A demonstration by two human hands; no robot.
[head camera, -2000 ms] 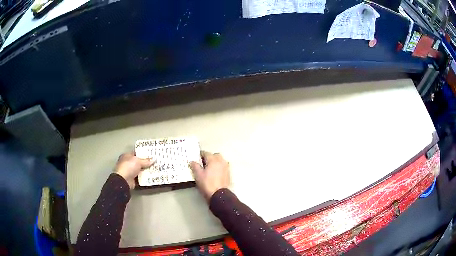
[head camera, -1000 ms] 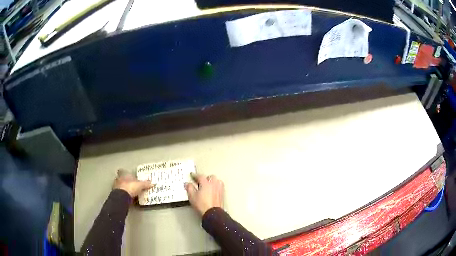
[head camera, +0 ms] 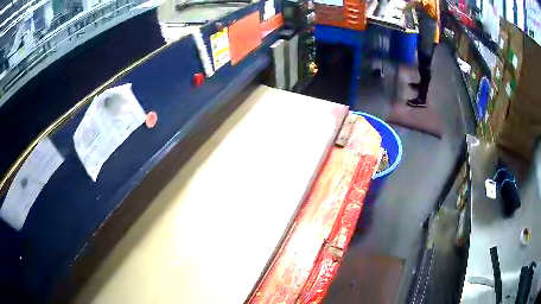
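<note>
Neither of my hands is in the picture, and the pale rectangular block is out of view too. The beige cutting board (head camera: 219, 196) lies nearest in front of me, running from the lower left to the upper middle. Its worn red front edge (head camera: 308, 219) is along its right side. The dark blue machine body (head camera: 172, 83) stands along its left side, with white paper sheets (head camera: 107, 130) fixed to it.
A blue round tub (head camera: 391, 145) holding scraps stands beyond the board's far corner. A grey table (head camera: 480, 231) on the right carries dark strips (head camera: 497, 273) and a dark object. A person (head camera: 424, 53) stands further back by a table.
The view has swung to the right. Both hands and the pale block have left the picture. The tub, the grey table and the person have come into view.
</note>
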